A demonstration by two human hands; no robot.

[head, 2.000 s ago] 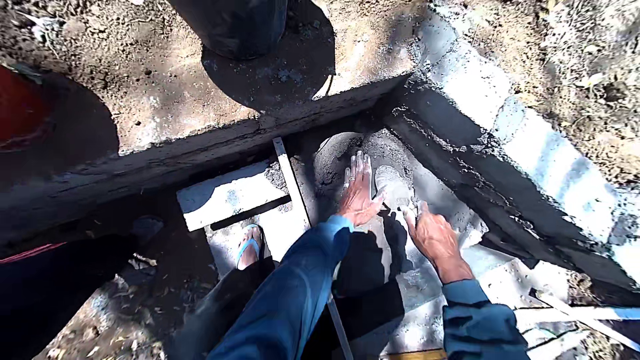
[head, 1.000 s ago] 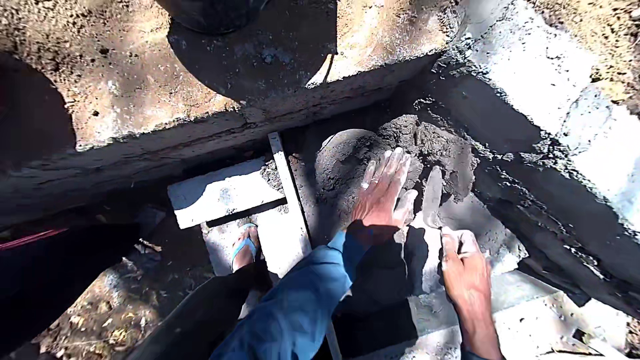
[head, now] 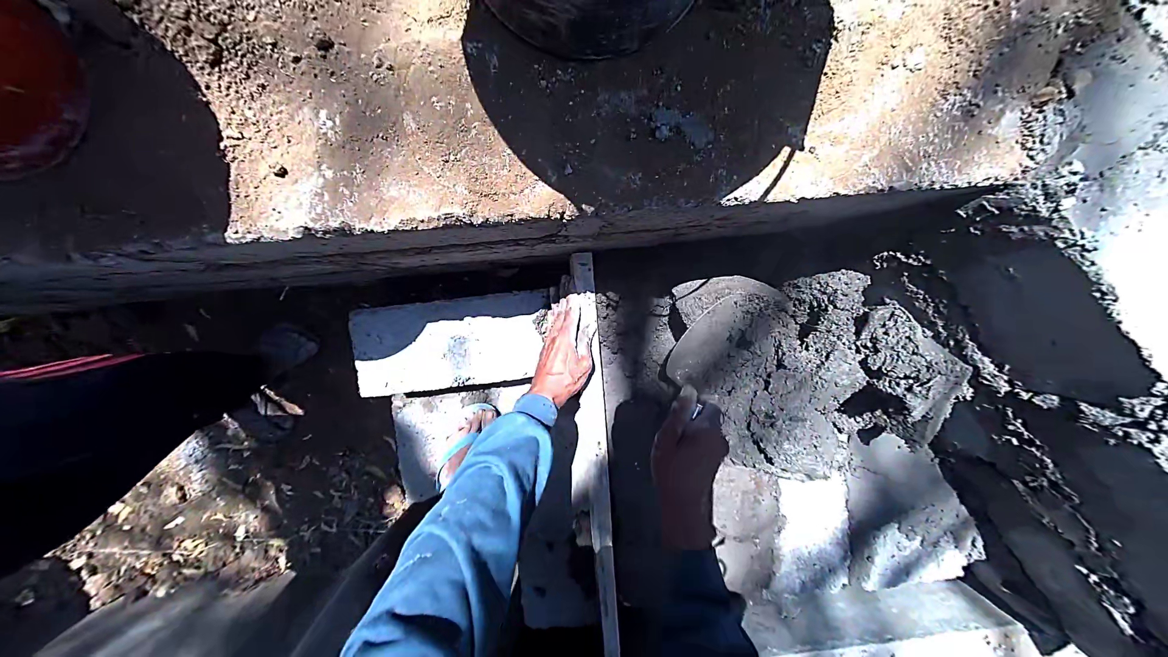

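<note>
My left hand (head: 563, 356) lies against the upper end of a long straight strip (head: 598, 438), fingers pointing toward the wall; whether it grips the strip is unclear. My right hand (head: 691, 443), in shadow, is closed around the handle of a trowel (head: 716, 342). The trowel's blade rests at the left side of a heap of wet grey mortar (head: 808, 383), right of the strip. A pale block (head: 447, 338) lies left of my left hand.
A low wall (head: 411, 246) runs across beyond my hands, with a dark bucket (head: 593, 23) and a red container (head: 36, 91) above it. Another mortared wall (head: 1049, 319) stands at right. My sandalled foot (head: 467, 443) is on a slab. Concrete blocks (head: 912, 529) lie lower right.
My left hand has moved left, from the mortar to the strip. The trowel has moved to the left side of the mortar, which now looks more heaped.
</note>
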